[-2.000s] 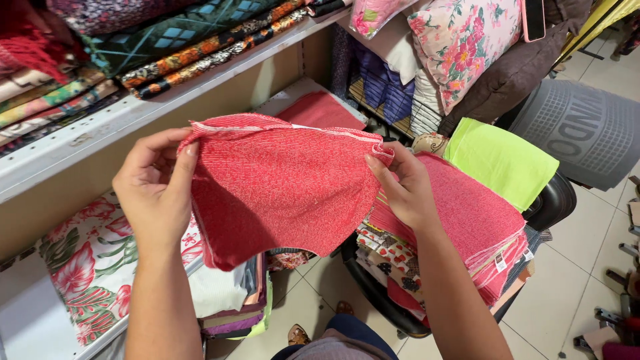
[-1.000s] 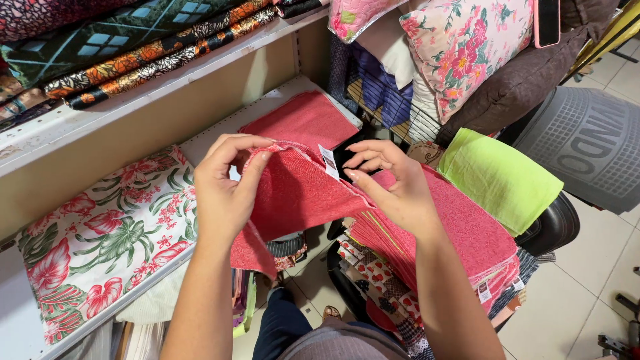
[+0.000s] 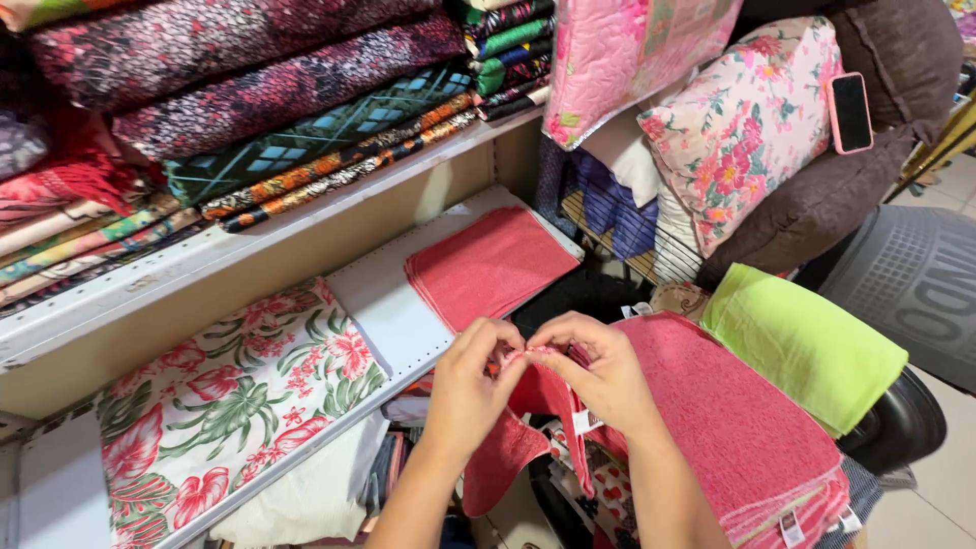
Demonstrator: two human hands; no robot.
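My left hand and my right hand meet at the centre, both pinching the gathered edge of a red cloth. The cloth hangs in folds below my fingers, with a small white tag beside my right hand. Right of my hands lies a stack of red cloths with white tags at its near corner. More folded red cloths rest on the white shelf beyond my hands. Part of the held edge is hidden by my fingers.
A floral cloth covers the lower shelf at left. Rolled and folded fabrics fill the upper shelf. A lime green cloth lies beside the red stack. Behind are a floral cushion, a phone and a grey plastic chair back.
The red cloth was spread between my hands two seconds ago; now it hangs gathered. My hands have come together at its edge. The view has shifted.
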